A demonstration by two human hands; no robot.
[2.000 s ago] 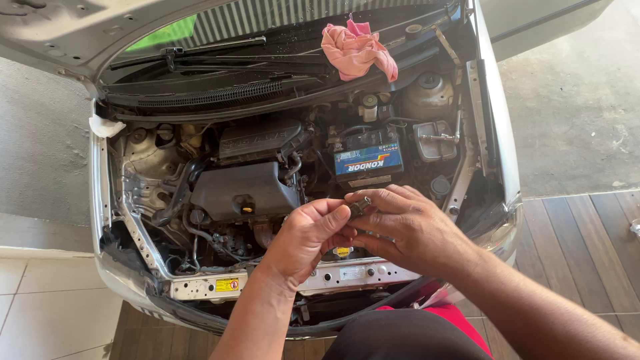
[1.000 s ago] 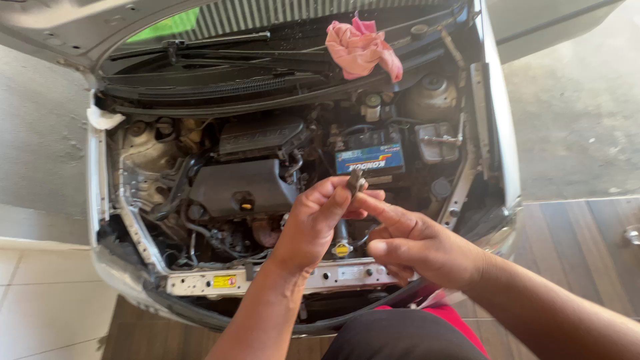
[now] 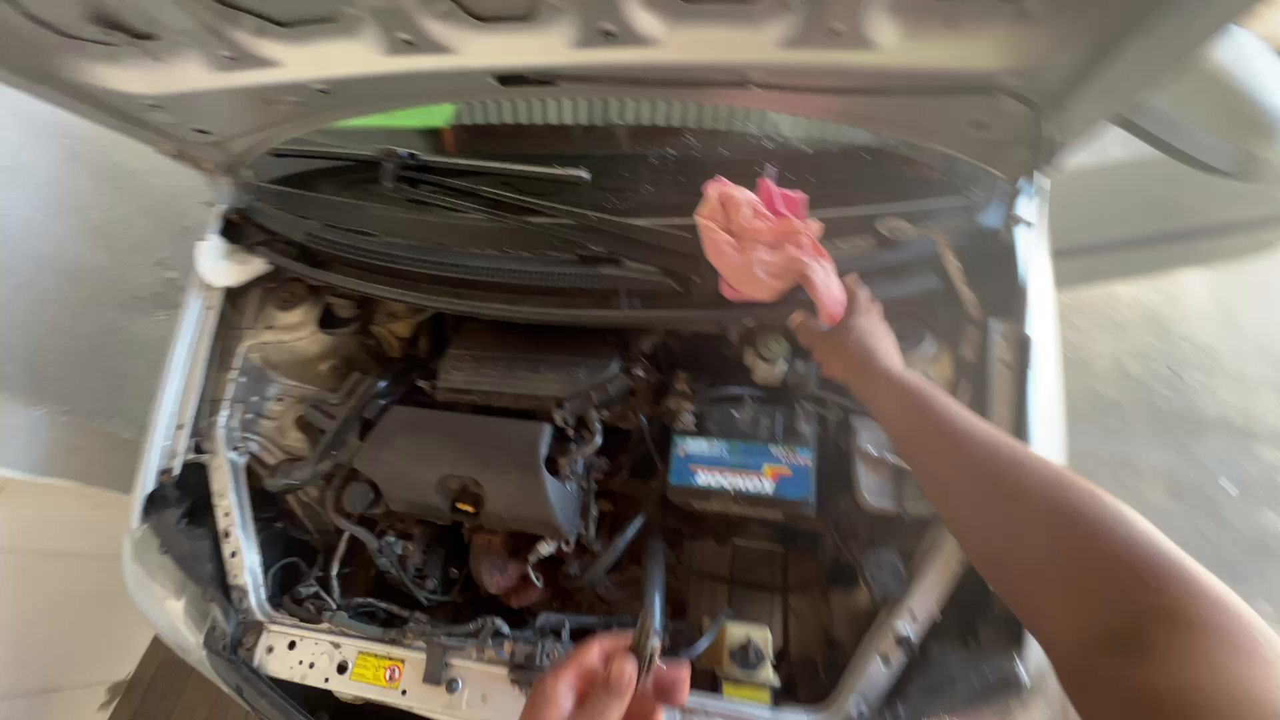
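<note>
My left hand [image 3: 605,680] is at the bottom centre, its fingers pinched on a small dark metal part [image 3: 648,645]; blur hides what kind of part it is. My right hand [image 3: 850,330] reaches over the rear of the engine bay, at the lower end of a crumpled pink cloth [image 3: 765,245]. The cloth lies at the base of the windshield. Fingers and cloth meet in the view, but whether they grip it cannot be told. Nearer to me than the right hand sits a car battery [image 3: 742,470] with a blue Kondor label.
The raised hood [image 3: 600,60] spans the top. The black engine cover [image 3: 460,465] lies left of the battery. The front crossmember [image 3: 330,665] runs along the near edge, with a yellowish reservoir [image 3: 745,650] behind it. Wiper arms [image 3: 480,170] lie on the windshield.
My right hand has left the small part and my left hand, and has moved up and away to the pink cloth. The left hand still holds the part. The view has tilted upward.
</note>
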